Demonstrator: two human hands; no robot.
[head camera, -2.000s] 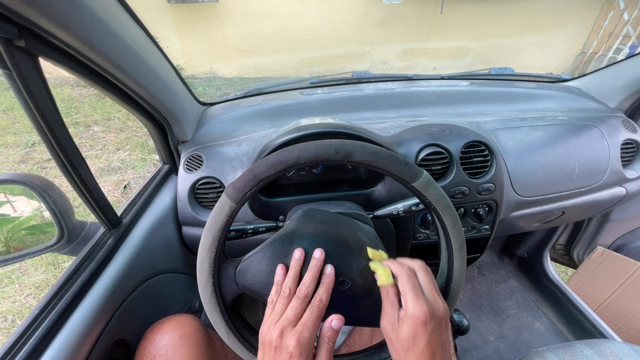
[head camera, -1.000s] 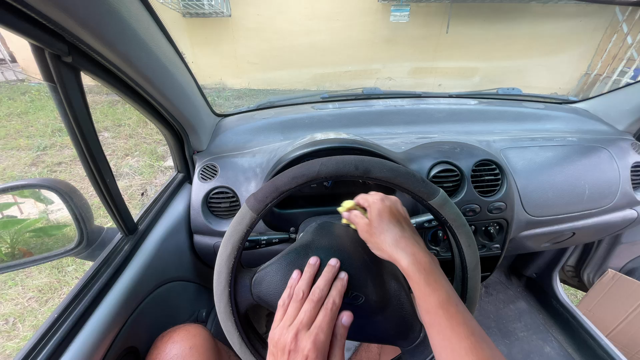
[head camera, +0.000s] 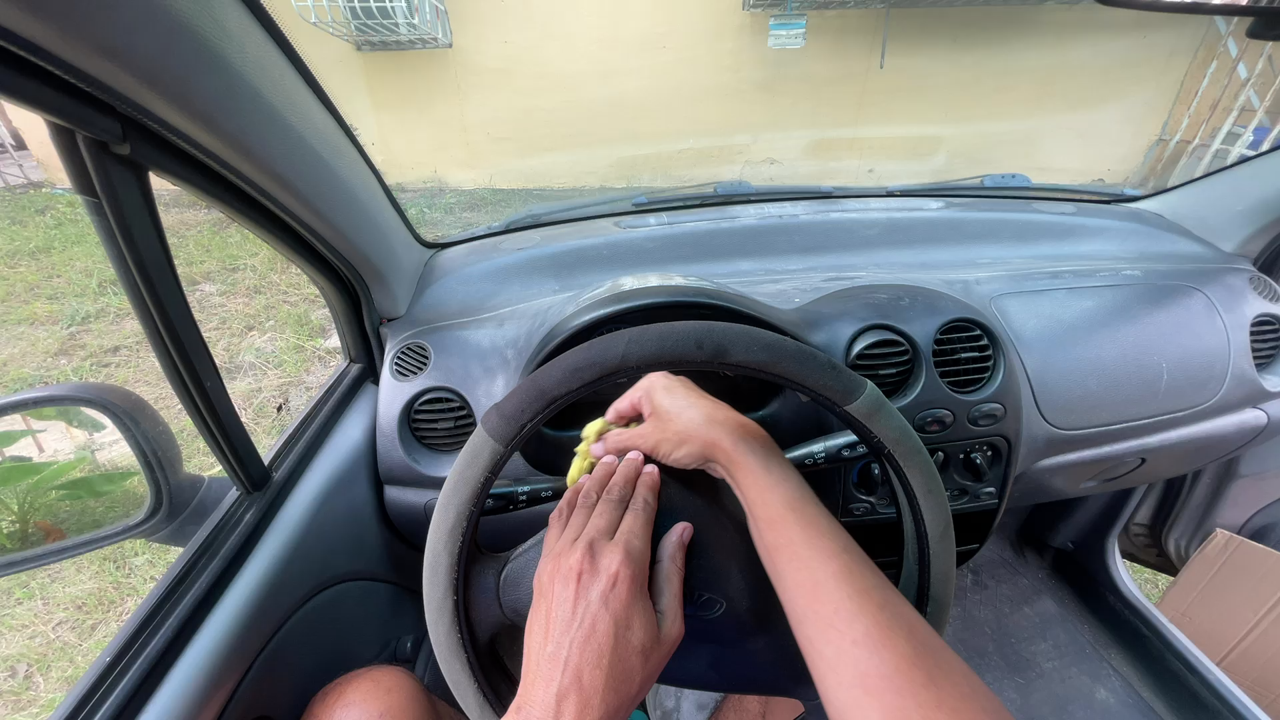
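My right hand (head camera: 680, 425) pinches a crumpled yellow cloth (head camera: 584, 458) at the upper left of the steering wheel's dark center pad (head camera: 735, 600). Below the cloth, my left hand (head camera: 610, 560) lies flat on the left part of the pad, fingers pointing up and nearly together, its fingertips close to the cloth. Around both hands runs the steering wheel rim with its grey and black cover (head camera: 690, 345). The left control stalk (head camera: 522, 495) shows beside the cloth, and the right stalk (head camera: 825, 450) shows behind my right forearm.
Behind the wheel stretches the grey dashboard (head camera: 900, 240), with round air vents (head camera: 963, 356) and heater knobs (head camera: 977, 463) to the right. The driver's door (head camera: 300, 560) borders the left side. A cardboard box (head camera: 1225, 610) stands at the far right.
My right hand has carried the cloth from the right side of the center pad over its top to the upper left. My left hand stays on the pad.
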